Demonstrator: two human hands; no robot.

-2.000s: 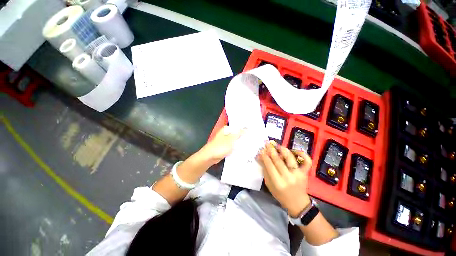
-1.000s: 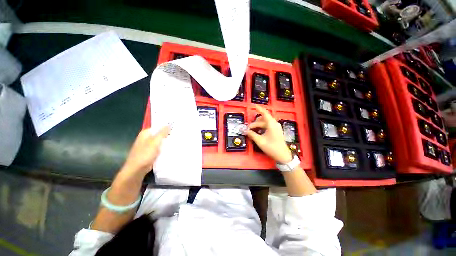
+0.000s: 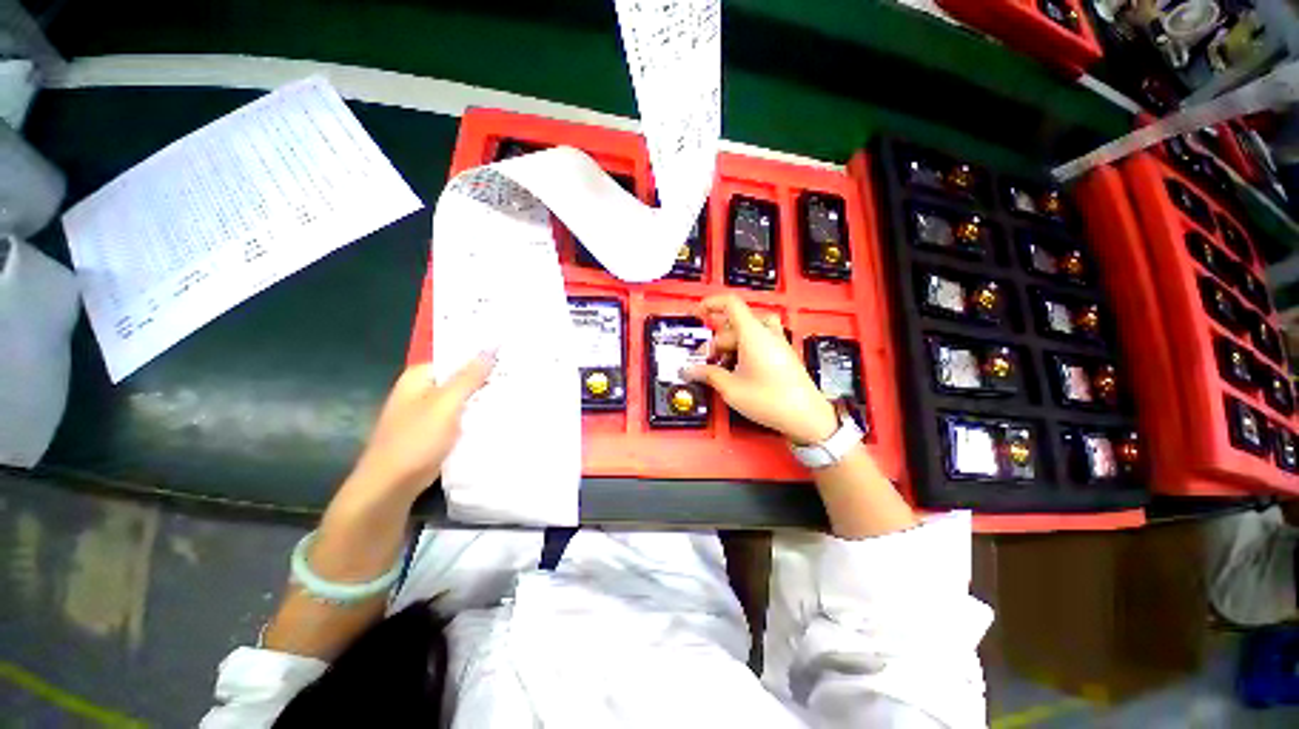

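The white printed label strip (image 3: 506, 342) hangs from above, loops over the red tray (image 3: 613, 456) and runs down its left part. My left hand (image 3: 413, 434) holds the strip's left edge between thumb and fingers. My right hand (image 3: 762, 373) is over the front row, thumb and fingertips on a small white label (image 3: 692, 342) at the face of a black device (image 3: 670, 403) in its pocket. Another labelled device (image 3: 598, 356) lies left of it. The right hand partly hides the device to its right.
A printed paper sheet (image 3: 235, 221) lies left of the tray. A filled black tray (image 3: 976, 491) is at right on a red one, with stacked red trays (image 3: 1190, 427) beyond. White rolls (image 3: 29, 349) stand at far left. The green conveyor (image 3: 356, 36) runs behind.
Since one second ago, my right fingertips have moved slightly up and their label now lies against the device face. My left hand stays on the strip. Earlier, both hands were at the strip.
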